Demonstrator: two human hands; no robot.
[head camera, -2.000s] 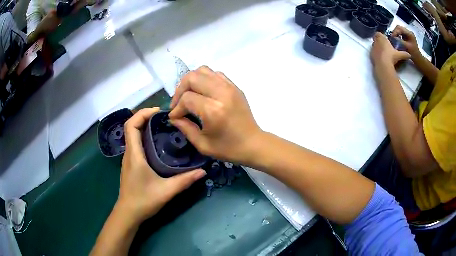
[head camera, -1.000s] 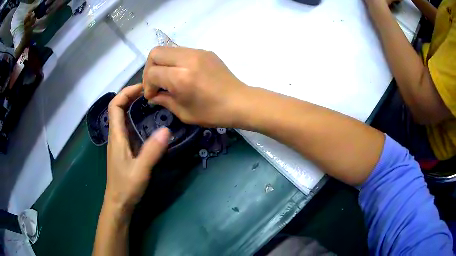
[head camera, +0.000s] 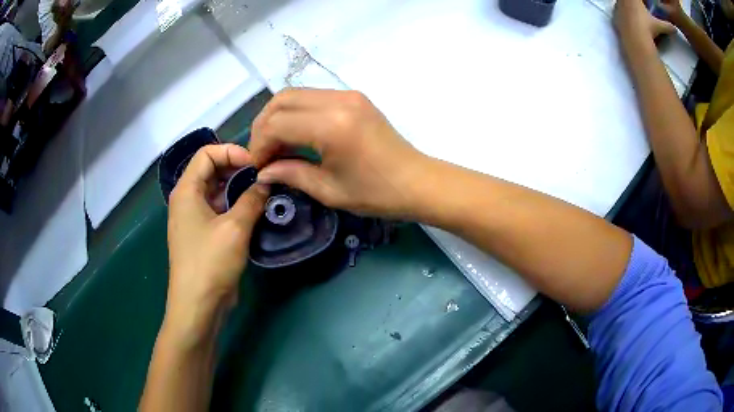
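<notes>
A dark housing (head camera: 294, 241) with a round centre boss (head camera: 280, 210) lies tilted under my hands. My left hand (head camera: 211, 217) grips its far left rim, with the thumb pressed inside the wall. My right hand (head camera: 334, 149) meets the left fingertips at the same rim, fingers pinched; whether a small part is between them is hidden. A second housing (head camera: 179, 157) stands behind my left hand. Small dark insert parts with pale discs (head camera: 352, 242) lie to the right of the held housing, partly under my right wrist.
White covering sheets (head camera: 483, 96) spread beyond the green surface (head camera: 354, 322). One dark housing (head camera: 527, 10) stands on them at the top edge. A person in a yellow shirt (head camera: 720, 161) sits at the right, arms over the table. Another person's hand shows at the far top left.
My left thumb has moved from the near side to the far left inner wall, beside my right fingertips. The housing is tilted more towards me, and its boss shows more clearly.
</notes>
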